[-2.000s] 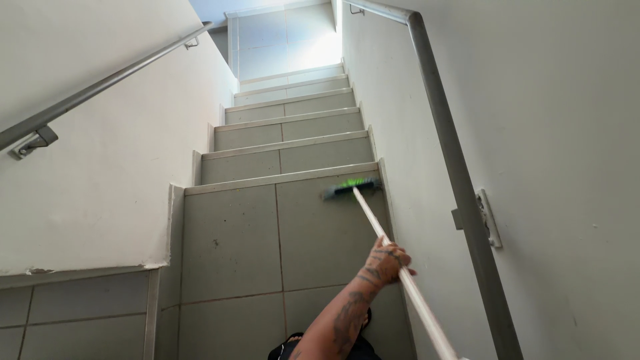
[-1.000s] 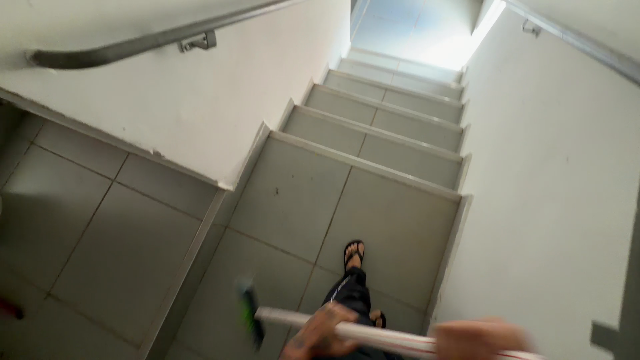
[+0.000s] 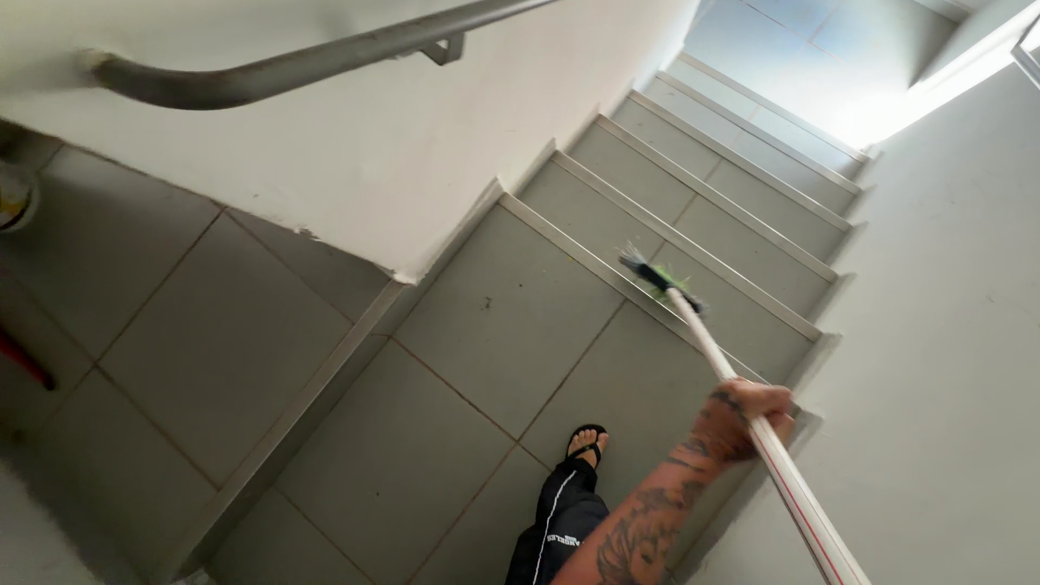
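My left hand (image 3: 743, 418), at the end of a tattooed forearm, is closed around the white pole of a broom (image 3: 800, 500). The pole runs from the lower right edge up and left to the broom head (image 3: 662, 280), which is dark with green and pale bristles and somewhat blurred. That head is over the light edge strip (image 3: 585, 252) and the tiled step beyond the landing. My right hand is out of view. A foot in a black flip-flop (image 3: 587, 445) rests on the grey tiled landing (image 3: 479, 357), left of my left hand.
Several narrow steps (image 3: 707, 195) run toward a bright floor at the upper right, between white walls. A grey metal handrail (image 3: 268, 81) is fixed to the left wall. At far left, past a raised edge (image 3: 309, 406), are a partly visible round container (image 3: 16, 195) and a red object (image 3: 24, 357).
The broom head has moved from the landing's left side, a second ago, to the step edge. My right hand, on the pole a second ago, has left the view. The view has turned.
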